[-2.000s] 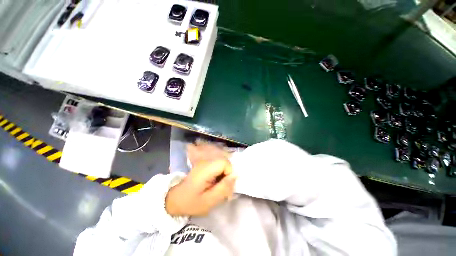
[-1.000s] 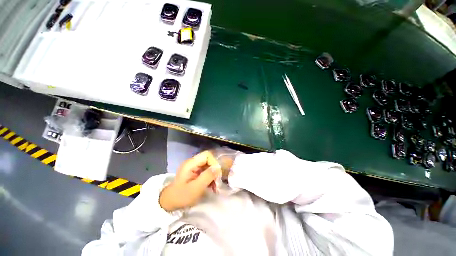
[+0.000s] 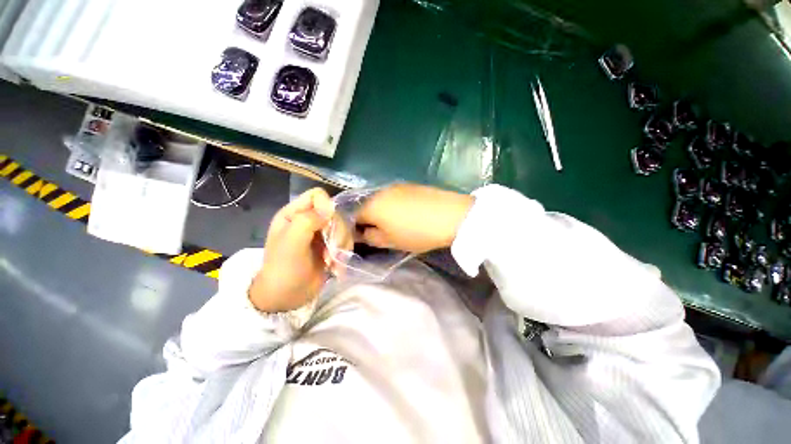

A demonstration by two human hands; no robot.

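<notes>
A clear, thin-edged plastic piece (image 3: pixel 375 267), film or a small bag or box, hangs between my hands in front of my chest. My left hand (image 3: pixel 299 247) has its fingers closed on its left side. My right hand (image 3: pixel 412 218) is at its upper right, with the fingertips curled inward and a small dark spot under them. Whether the right fingers hold something dark cannot be told. The hands are just off the front edge of the green mat (image 3: pixel 408 113).
A white tray (image 3: pixel 178 87) with several black rounded-square units (image 3: pixel 293 90) lies upper left. Silver tweezers (image 3: pixel 547 123) lie on the mat. Many black housings (image 3: pixel 685 215) spread at right. A compartment box (image 3: pixel 143 186) stands low at left above the hazard-taped floor.
The view has shifted, so the tray sits higher. My hands have risen in the picture; my right hand, mostly hidden before, now shows. The clear piece shows plainly between them.
</notes>
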